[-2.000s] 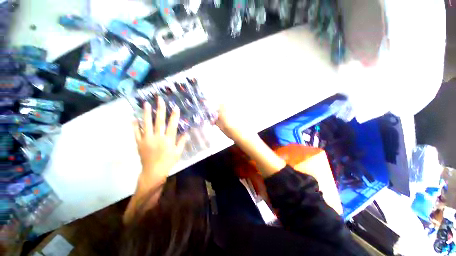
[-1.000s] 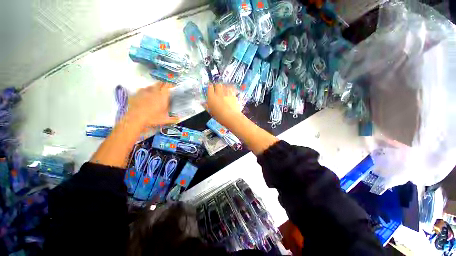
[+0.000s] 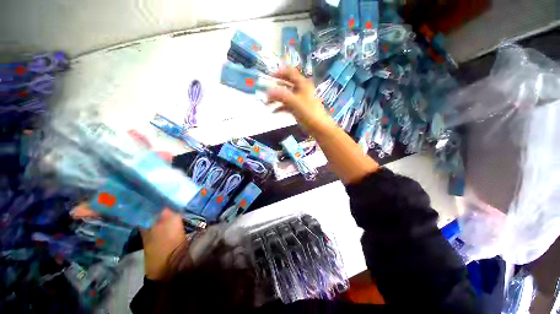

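My left hand (image 3: 164,236) is at the lower left, blurred, closed around several teal cable packs (image 3: 132,205) with clear ends and an orange sticker. My right hand (image 3: 298,92) is over the white table at the upper middle. Its thumb and fingers are around the clear end of a teal cable pack (image 3: 238,78). Another teal pack (image 3: 247,44) lies just behind that one. A lilac coiled cable (image 3: 194,101) lies between my hands.
Teal packs (image 3: 215,190) lie on the dark strip. Black cable packs (image 3: 295,254) stand in a row near my body. A teal heap (image 3: 393,92) lies at upper right, lilac packs (image 3: 27,80) at left. A clear plastic bag (image 3: 540,165) is at right, above a blue crate (image 3: 485,276).
My hands were close together at the table's middle. My left hand has moved left and down with teal packs; my right has moved up to other packs. The view has shifted.
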